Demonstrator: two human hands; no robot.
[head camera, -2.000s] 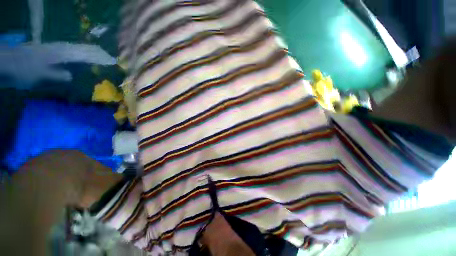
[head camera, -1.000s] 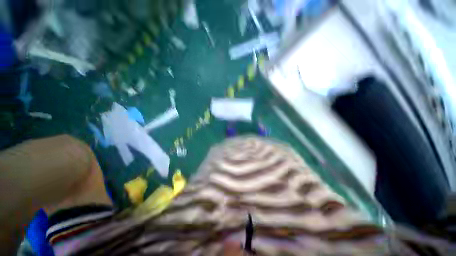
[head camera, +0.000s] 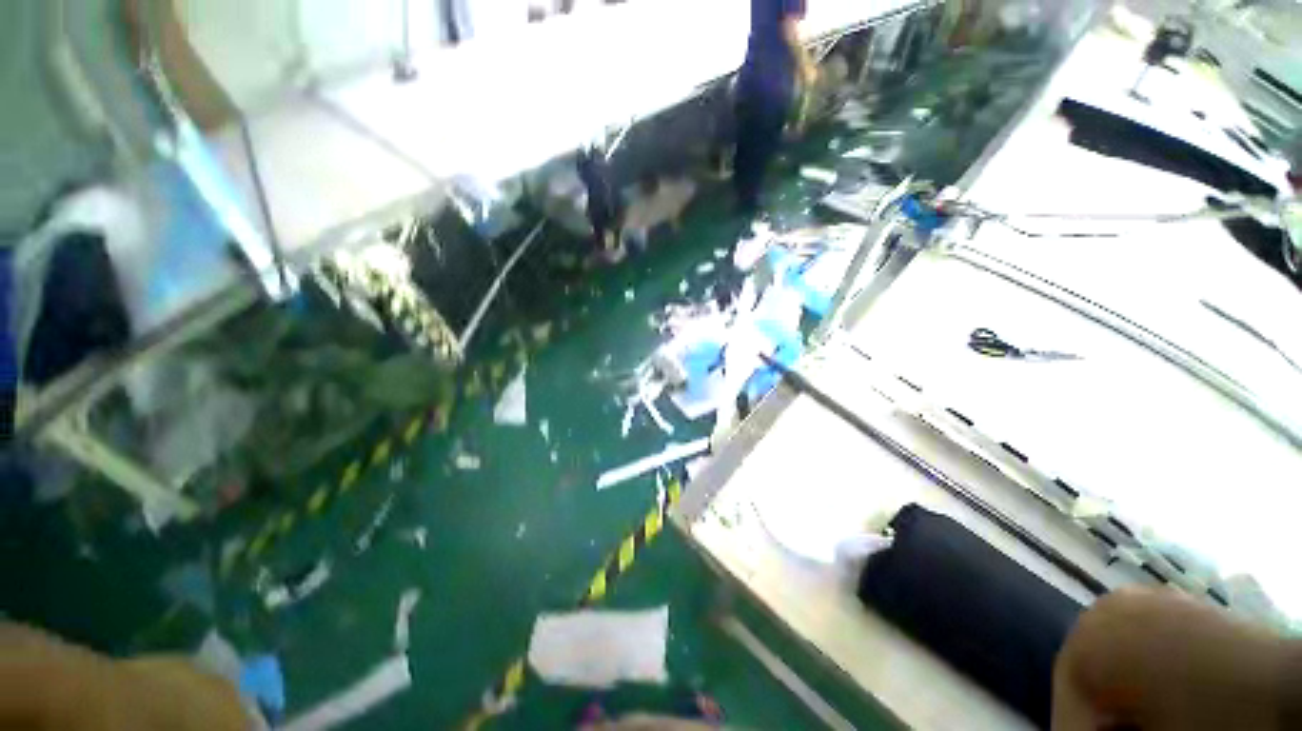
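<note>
A matt black fabric roll (head camera: 978, 614) lies on the near end of the white cutting table (head camera: 785, 493), at lower right. A bare arm part (head camera: 1178, 657) covers its lower right side; whether they touch cannot be told. Another bare arm part (head camera: 107, 686) shows at the lower left edge. No fingers are visible on either side, and both my hands are out of the picture or hidden. Crumpled clear plastic (head camera: 843, 547) lies by the roll's upper end.
Dark-handled scissors (head camera: 1021, 346) and a long dark fabric strip (head camera: 1164, 147) lie farther up the table. A metal bar (head camera: 950, 479) runs across its end. White and blue scraps (head camera: 714, 350) cover the green floor. A person (head camera: 771, 86) stands by another table (head camera: 471, 129).
The view has lifted from the striped shirt and floor to the tables and aisle. The black roll now appears lower, with an arm part in front of it.
</note>
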